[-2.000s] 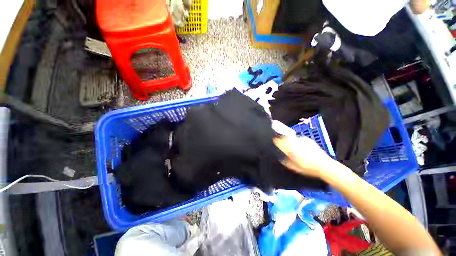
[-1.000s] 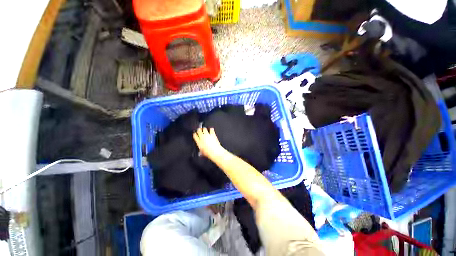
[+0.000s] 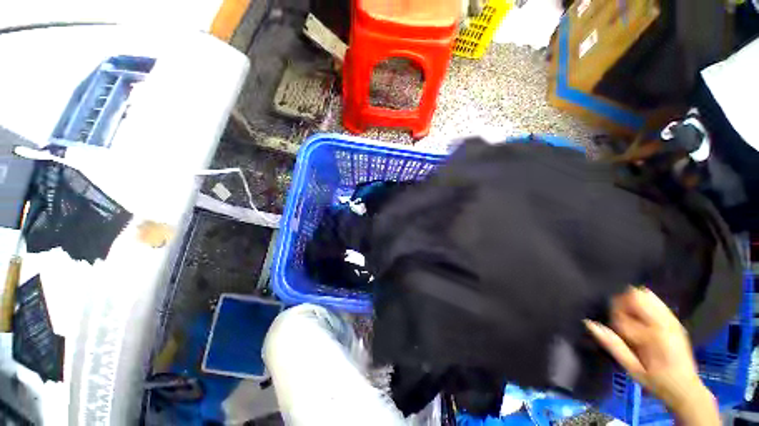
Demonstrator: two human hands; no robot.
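Observation:
A large mass of black fabric pieces (image 3: 499, 241) is held up over the blue basket and to its right, slightly blurred. My right hand (image 3: 649, 345) grips its right side, coming in from the lower right. More black fabric (image 3: 333, 250) with small white pieces lies in the blue basket (image 3: 289, 266), whose right part is hidden behind the held fabric. My left hand is not in view.
A white machine table (image 3: 158, 187) with dark ribbed pieces (image 3: 71, 218) is at left. A red stool (image 3: 398, 71) stands behind the basket. A second blue basket (image 3: 720, 366) is at right. A cardboard box (image 3: 607, 50) is at the back.
My right hand, earlier on the fabric in the basket, has moved right and now holds a large black mass raised. The view has swung left, bringing the white table in.

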